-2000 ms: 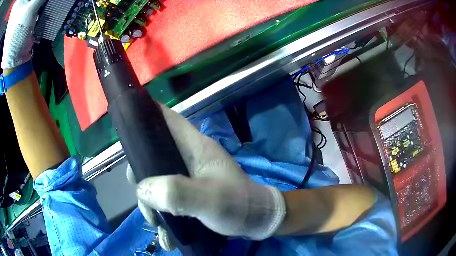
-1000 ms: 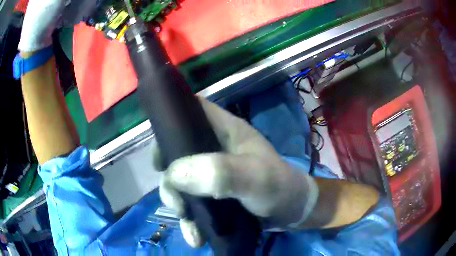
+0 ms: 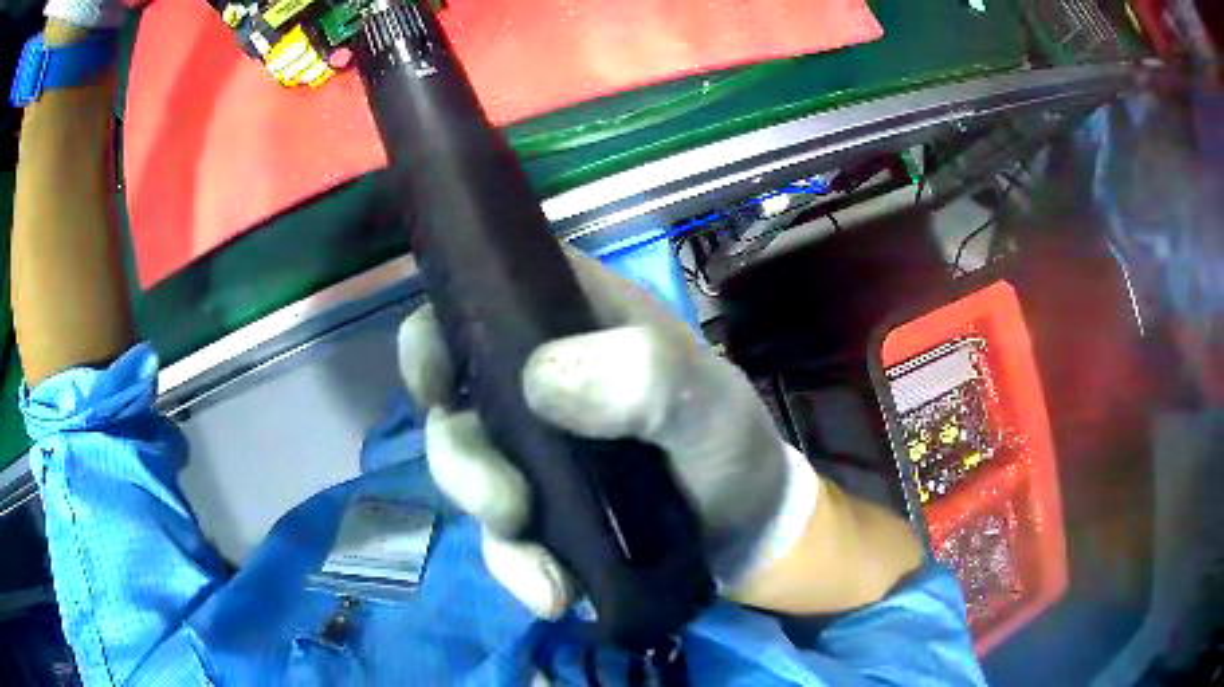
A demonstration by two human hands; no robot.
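Note:
My right hand (image 3: 631, 416), in a white glove, is shut around the thick black electric screwdriver (image 3: 470, 228). The tool's front end points up at the circuit board (image 3: 306, 40) at the top edge; its bit cannot be made out. The board shows green with yellow and black parts and is mostly cut off by the edge. It lies on the red foam pad (image 3: 215, 161). My left hand (image 3: 83, 11), gloved, is at the top left corner, mostly cut off; its fingers are hidden. A blue wrist strap sits below it.
The green mat (image 3: 269, 293) ends at the bench's metal front edge (image 3: 725, 150). At the lower right a red foam holder (image 3: 1036, 443) holds a board (image 3: 950, 416) in a dark box. Cables hang under the bench. A badge (image 3: 376, 540) lies on the blue clothing.
The view has shifted, so the red holder appears farther left and lower. My right hand still grips the screwdriver at the board. My left hand has moved mostly out of the picture.

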